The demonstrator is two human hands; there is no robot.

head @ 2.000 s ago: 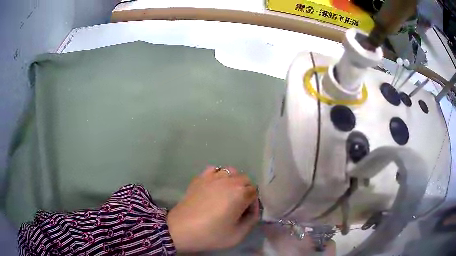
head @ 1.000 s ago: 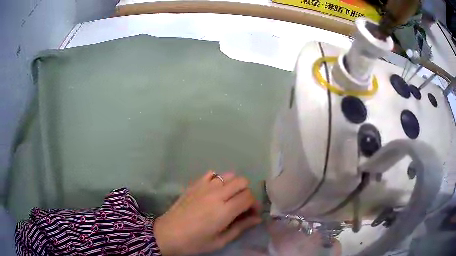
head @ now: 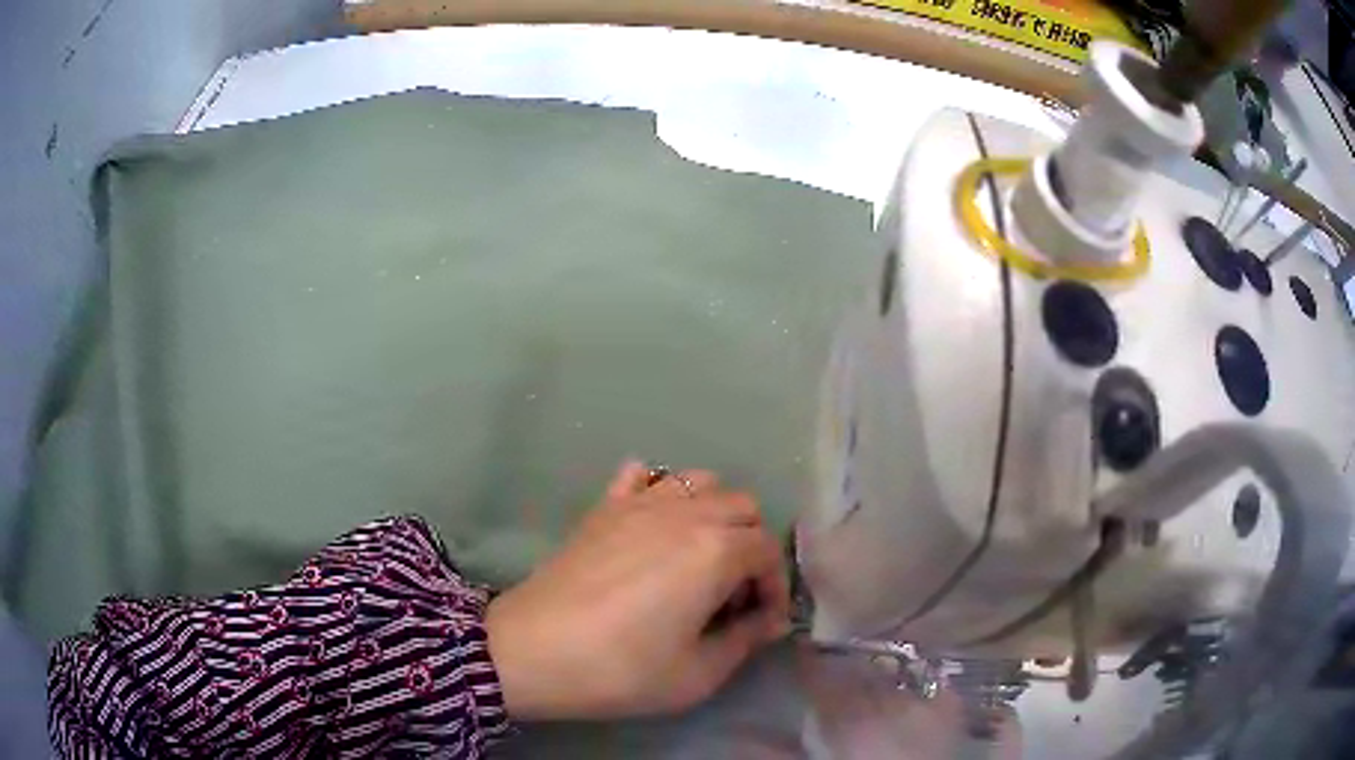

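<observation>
The sage-green cloth [head: 372, 342] lies spread left of the sewing machine, with a fold along its left side. The cream-white machine head [head: 929, 386] stands at the right and hides the cloth beyond it. My left hand [head: 654, 594], with a ring and a striped sleeve, rests on the cloth beside the head. Its fingers are curled, and whether they pinch cloth is hidden. My right hand [head: 907, 720] is blurred and cut off at the bottom edge, low beside small metal parts [head: 924, 668]. Its fingers cannot be made out.
The white table [head: 565, 63] shows behind the cloth, with a brown edge strip [head: 699, 45] beyond. A yellow printed box [head: 1025, 21] is at the top. A white thread post [head: 1092, 164] rises from the head. A grey curved tube [head: 1308, 535] hangs at the right.
The machine and yellow box have shifted right and up in the picture. My left hand's fingers spread a little, then curled again beside the head. The cloth has barely changed.
</observation>
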